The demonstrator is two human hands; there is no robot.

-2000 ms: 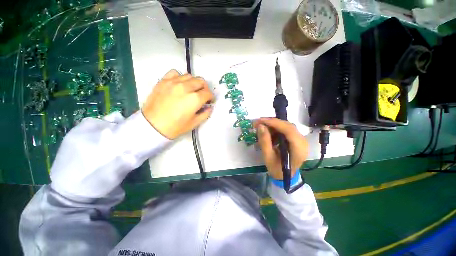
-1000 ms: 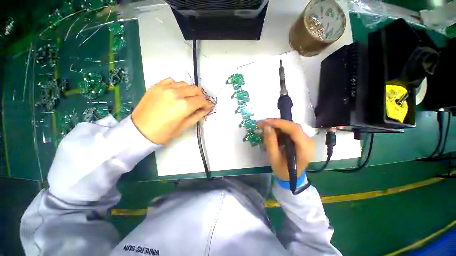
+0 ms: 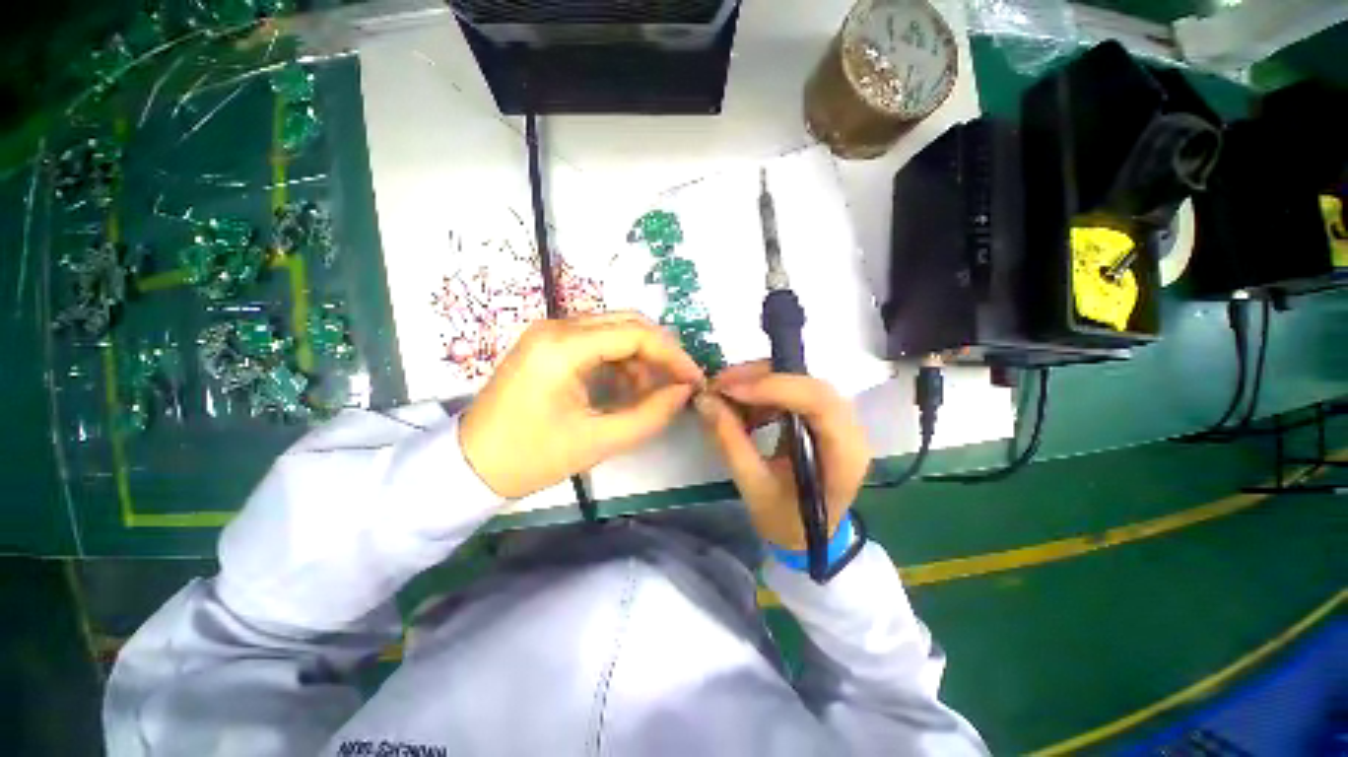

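Note:
My right hand (image 3: 806,444) holds the black soldering iron (image 3: 785,318) between thumb and fingers, its silver tip pointing up and away over the white pad (image 3: 843,252). My left hand (image 3: 569,407) has thumb and index finger pinched at my right fingertips. Something tiny is between the fingertips; it is too small to tell what. Green circuit boards (image 3: 673,278) lie in a slanting column on the white pad, the nearest ones partly hidden by my fingers. Thin red and dark lead wires (image 3: 488,303) lie scattered left of the boards.
A black power cable (image 3: 541,222) crosses the white sheet beneath my left hand. The black-sided fume extractor (image 3: 606,67) stands at the far edge, with a brown tape roll (image 3: 883,74) to its right. The soldering station (image 3: 954,244) and yellow sponge (image 3: 1101,277) are at right, board batches (image 3: 222,259) at left.
My left hand has moved right from the lead wires to meet my right fingertips, uncovering the scattered wires. My right hand still holds the iron. The whole view has shifted slightly.

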